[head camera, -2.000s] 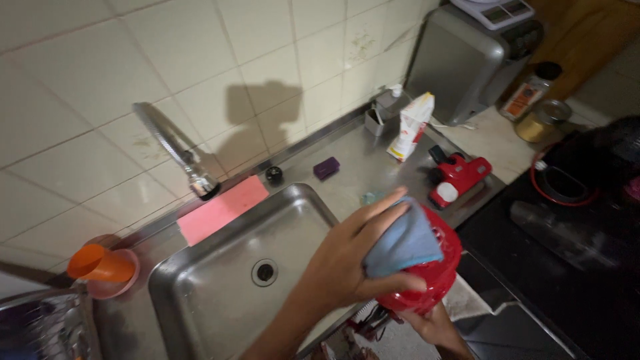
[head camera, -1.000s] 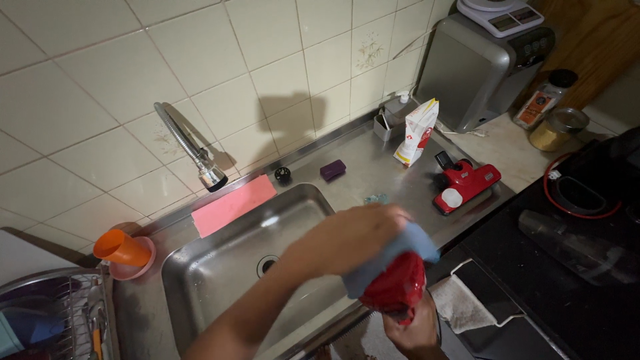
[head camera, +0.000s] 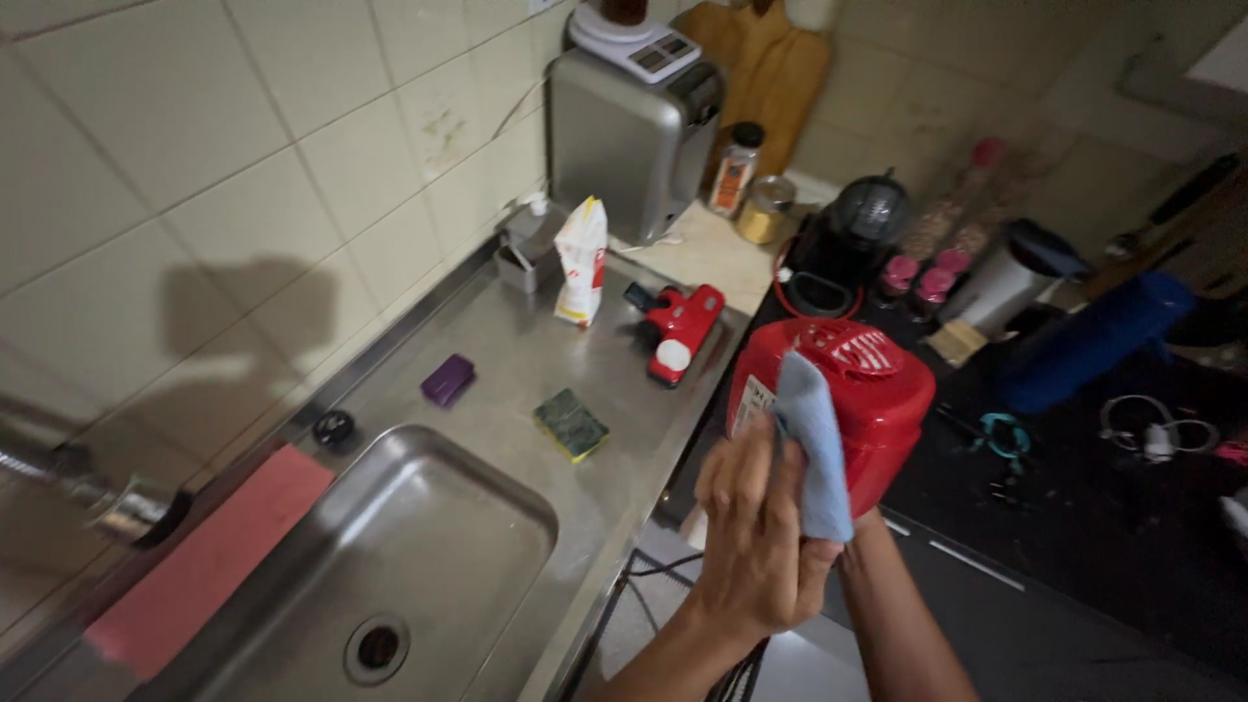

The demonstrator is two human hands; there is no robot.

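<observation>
My left hand (head camera: 756, 531) grips a folded light-blue cloth (head camera: 817, 448) and presses it against the side of a glossy red plastic housing (head camera: 877, 390) with vent slots in its top. Beneath the housing is my right hand (head camera: 866, 526), mostly hidden by it, with the forearm coming up from below. A label with writing shows on the housing beside the cloth. A red vacuum cleaner floor head (head camera: 687, 331) lies on the steel drainboard, to the left of the housing. Nearer the sink are a green and yellow sponge (head camera: 571, 425) and a purple sponge (head camera: 448, 380).
The steel sink (head camera: 444, 478) is at the lower left, with a pink cloth (head camera: 214, 561) along its back edge beside the faucet (head camera: 136, 512). A white packet (head camera: 582, 261) stands on the drainboard. At right, a black coffee machine (head camera: 858, 234) and a blue bottle (head camera: 1097, 341) are on the dark counter.
The view has swung right. Both hands have raised the red housing, which now shows its vented top. The green and yellow sponge, hidden or unclear before, is in plain sight.
</observation>
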